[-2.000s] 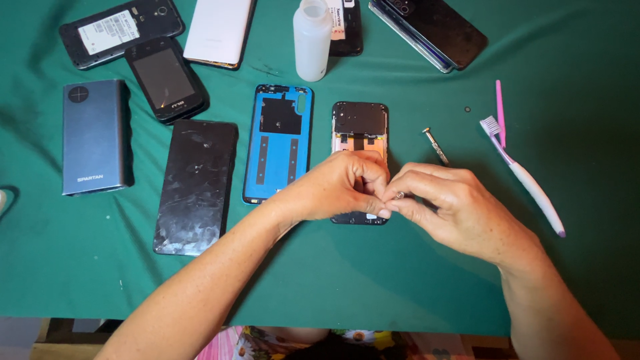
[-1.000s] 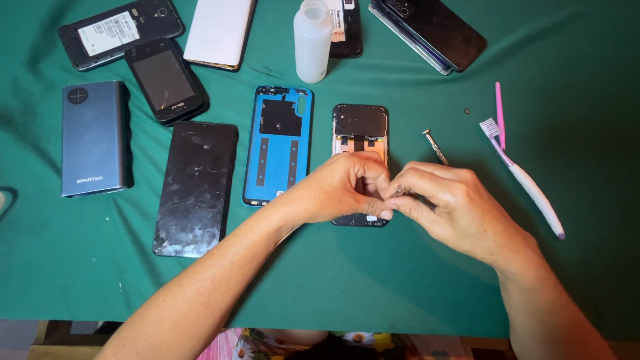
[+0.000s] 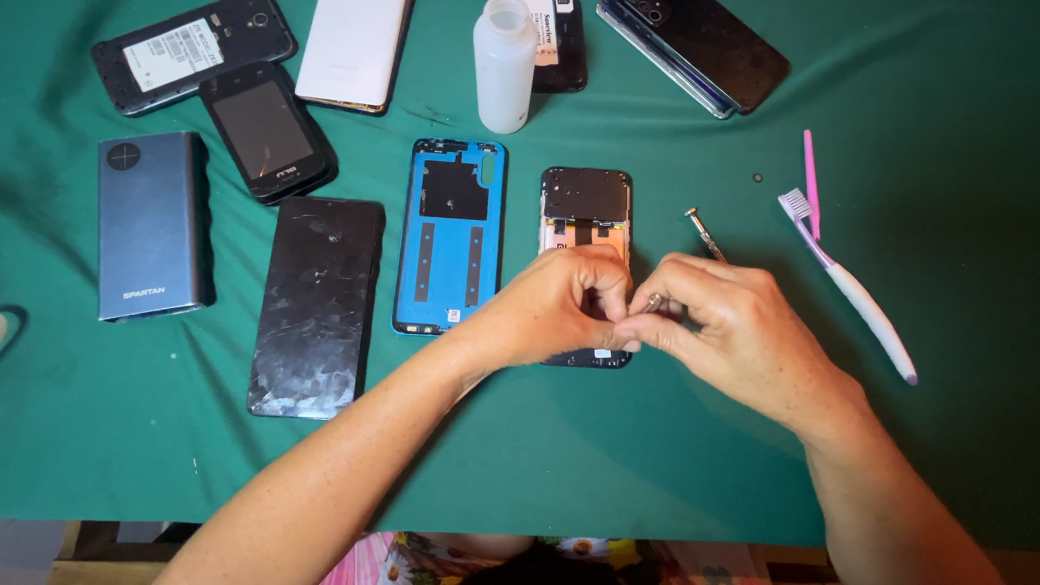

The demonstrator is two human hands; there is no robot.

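Note:
An opened smartphone [image 3: 587, 195] lies on the green cloth, its battery partly showing and its middle hidden by my hands. Over it, my left hand [image 3: 573, 305] has thumb and forefinger pinched together at the fingertips of my right hand. My right hand [image 3: 715, 321] is closed around a small metal tool [image 3: 653, 303], likely a precision screwdriver, of which only the end shows. What lies between the fingertips cannot be made out. Just beyond the right hand rests a metal precision screwdriver [image 3: 705, 234]. A blue phone back cover [image 3: 449, 244] lies left of the opened phone, inner side up.
A dark phone [image 3: 313, 309] and a power bank [image 3: 150, 227] lie at left. Several phones, among them a small black one [image 3: 262, 130] and a white one [image 3: 351, 53], lie farther back near a plastic bottle [image 3: 504, 73]. A toothbrush [image 3: 865, 309] and a pink stick [image 3: 811, 183] lie at right.

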